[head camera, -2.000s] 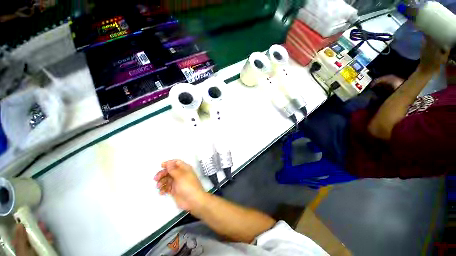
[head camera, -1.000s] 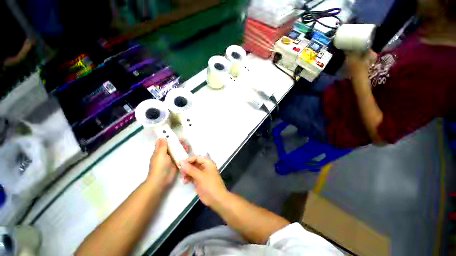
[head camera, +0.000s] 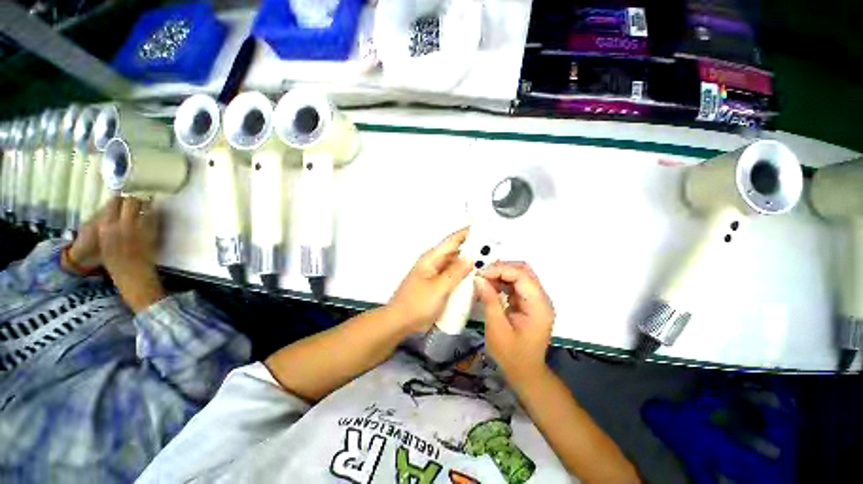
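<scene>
A cream hair dryer (head camera: 458, 304) is in front of me, its barrel over the white bench and its grey patterned handle end near my shirt. Two dark spots show on its handle below the round opening. My left hand (head camera: 437, 282) is closed around the handle from the left. My right hand (head camera: 516, 312) is at the handle's right side, thumb and fingertips pinched together near the lower dark spot. Whether something small is between these fingertips cannot be told.
Three dryers (head camera: 317, 208) lie left of mine, and more stand in a row farther left beside a seated person's hands (head camera: 128, 236). Another dryer (head camera: 700, 255) lies at right. Blue bins (head camera: 175, 43), a bag-lined tub (head camera: 426, 43) and printed boxes (head camera: 615, 85) are behind the bench.
The view has swung left, away from the person in red. The dryer in my hands is now nearer my body, and my right fingertips are higher on its handle, near the dark spots.
</scene>
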